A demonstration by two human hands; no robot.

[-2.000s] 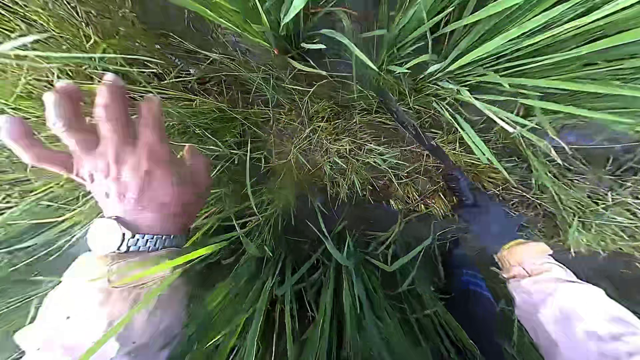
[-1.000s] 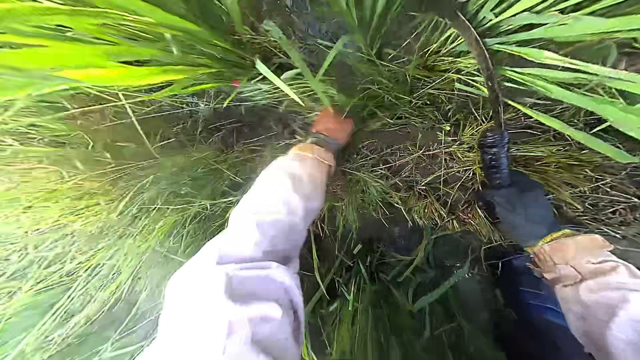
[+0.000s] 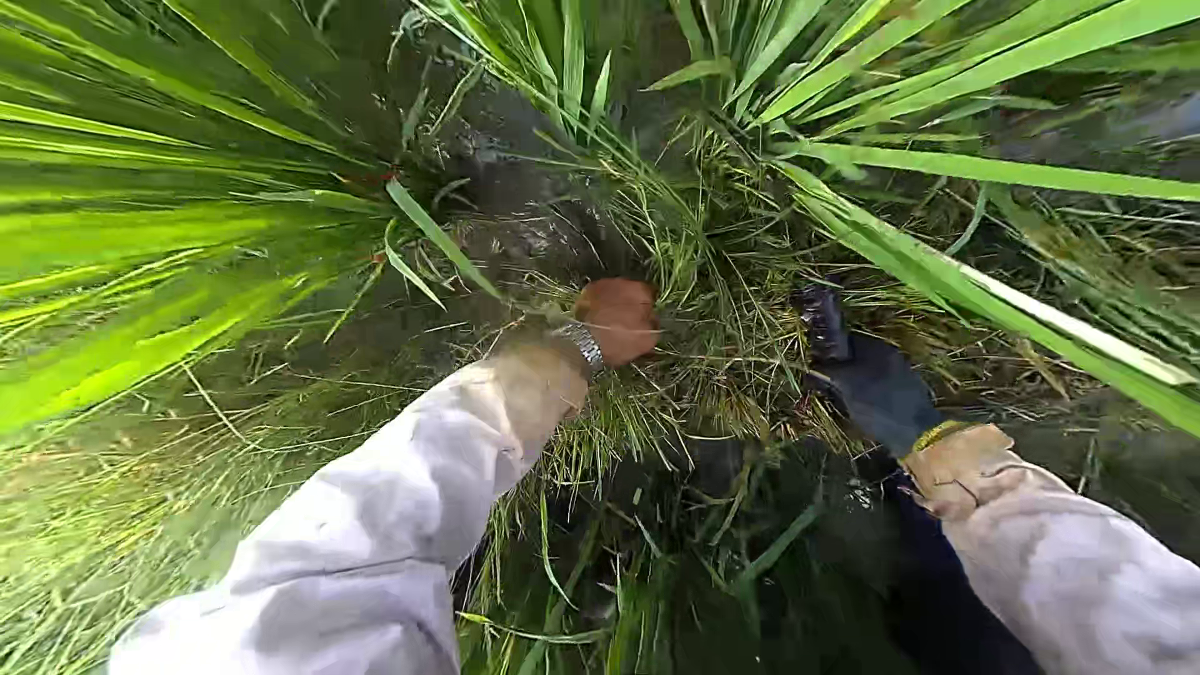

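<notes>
My left hand (image 3: 619,321), bare and with a metal wristwatch (image 3: 585,347), is down in a clump of thin grass (image 3: 670,253); its fingers are hidden, and whether it grips the stems I cannot tell. To its right, my right hand (image 3: 877,384) in a dark glove with a yellow cuff is closed on the dark handle of a bladed hand tool (image 3: 823,323). The tool's blade is hidden among the grass. Cut or flattened grass (image 3: 731,394) lies between the two hands.
Tall green leafy plants (image 3: 141,225) stand at the upper left, and more (image 3: 900,75) at the upper right. Dark, wet mud or shallow water (image 3: 525,187) shows between them. Below the hands, grass blades (image 3: 647,600) lie in dark water. A dark-clothed leg (image 3: 937,581) is at the lower right.
My left hand, spread open at the left two seconds ago, has moved right into the grass. The right hand still holds the tool, whose curved blade showed before and is now hidden.
</notes>
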